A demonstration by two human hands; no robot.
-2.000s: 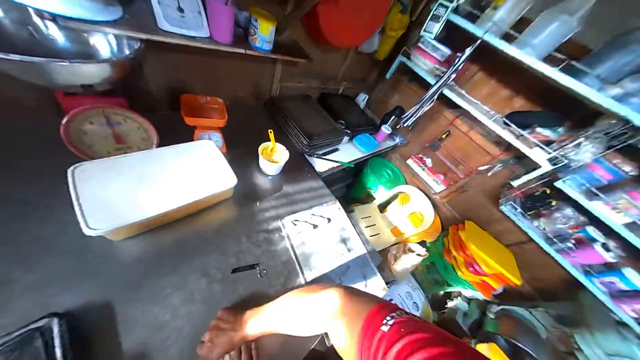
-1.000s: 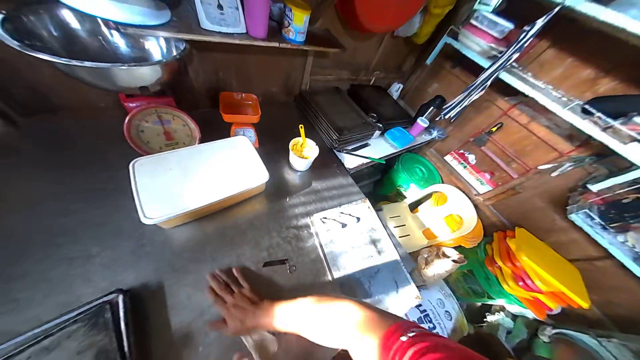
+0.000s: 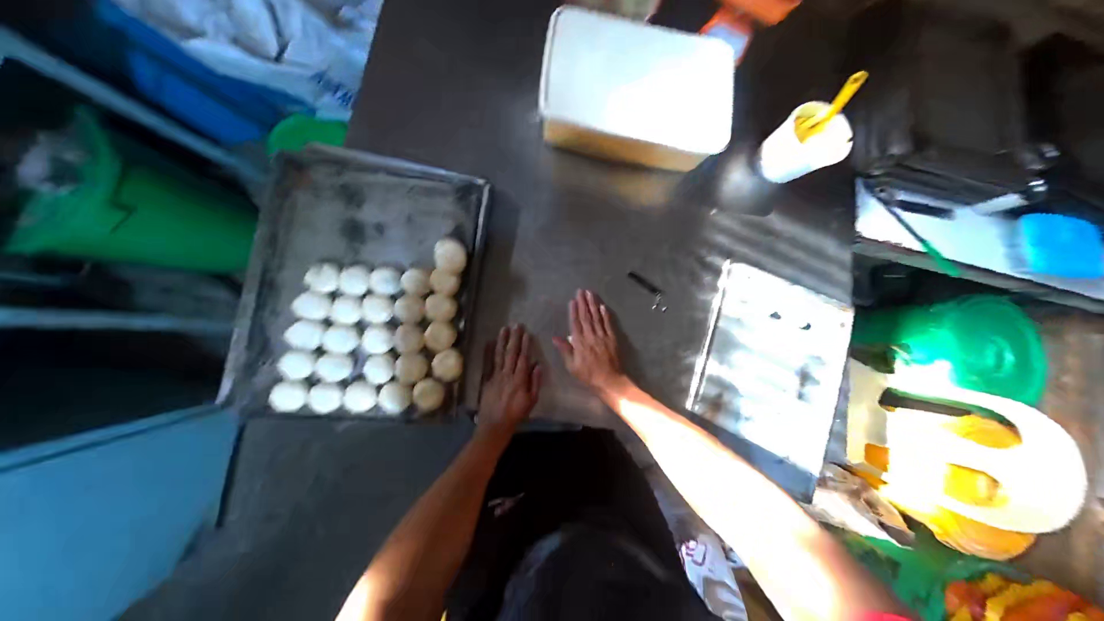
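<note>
My left hand point(image 3: 509, 379) lies palm down on the dark table point(image 3: 595, 224), just beside the right edge of a metal baking tray point(image 3: 362, 190). Rows of round pale dough balls point(image 3: 378, 339) fill the lower part of that tray; its upper part is bare metal. To the right of my left hand, my right hand point(image 3: 592, 341) is also flat on the table, palm down, holding nothing that shows. A small dark object with a short chain point(image 3: 645, 283) lies up and right of my right hand. Both hands have their fingers nearly straight, with slight gaps.
A white-lidded rectangular container point(image 3: 638, 82) and a white cup point(image 3: 802, 147) with a yellow-handled utensil stand toward the back. A bright flat sheet point(image 3: 772, 371) lies at the right edge. Green tubs point(image 3: 983, 345) and a white plastic piece point(image 3: 1035, 466) are beyond it. Blue metal panels point(image 3: 112, 509) stand left.
The view has swung left and down, bringing the dough balls and my left hand into sight. My right hand remains on the table.
</note>
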